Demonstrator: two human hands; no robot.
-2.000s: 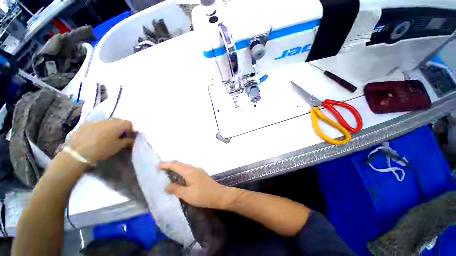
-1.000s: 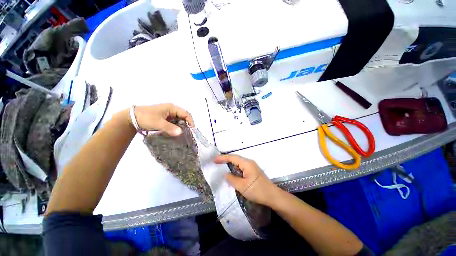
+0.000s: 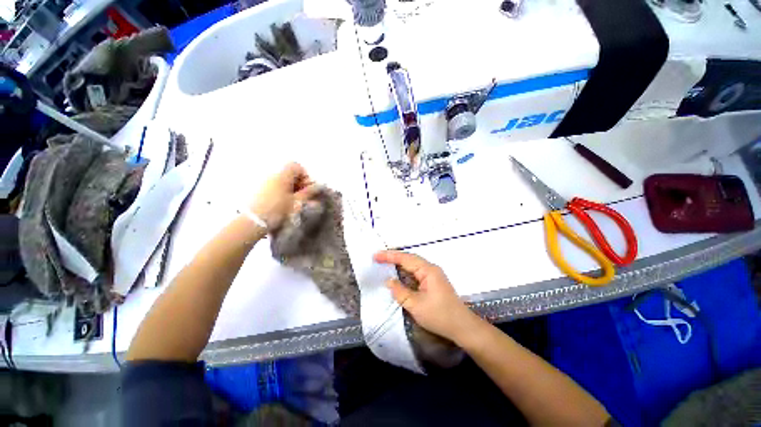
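A grey-brown tweed piece (image 3: pixel 321 263) hangs over the table's front edge, left of and in front of the needle area. A narrow white-backed piece (image 3: pixel 372 288) lies along its right side. My left hand (image 3: pixel 288 200) grips the bunched upper part of the tweed piece. My right hand (image 3: pixel 421 292) pinches the white-backed piece near its middle, thumb and index finger on the white face; tweed shows under the hand. The sewing machine's presser foot area (image 3: pixel 409 167) has no cloth under it. The lower ends hang below the table edge, partly hidden.
Scissors (image 3: pixel 576 221) lie right of the needle, with a dark-red-handled tool (image 3: pixel 602 164) behind and a maroon case (image 3: pixel 699 203) farther right. White-backed strips (image 3: pixel 158 221) and a tweed bundle (image 3: pixel 79 200) are at left. A white tub (image 3: pixel 209 62) stands behind; blue bags (image 3: pixel 667 342) are below.
Both hands and the pieces have moved right and up from the left table edge toward the machine. My left hand now bunches the tweed. The camera view has shifted.
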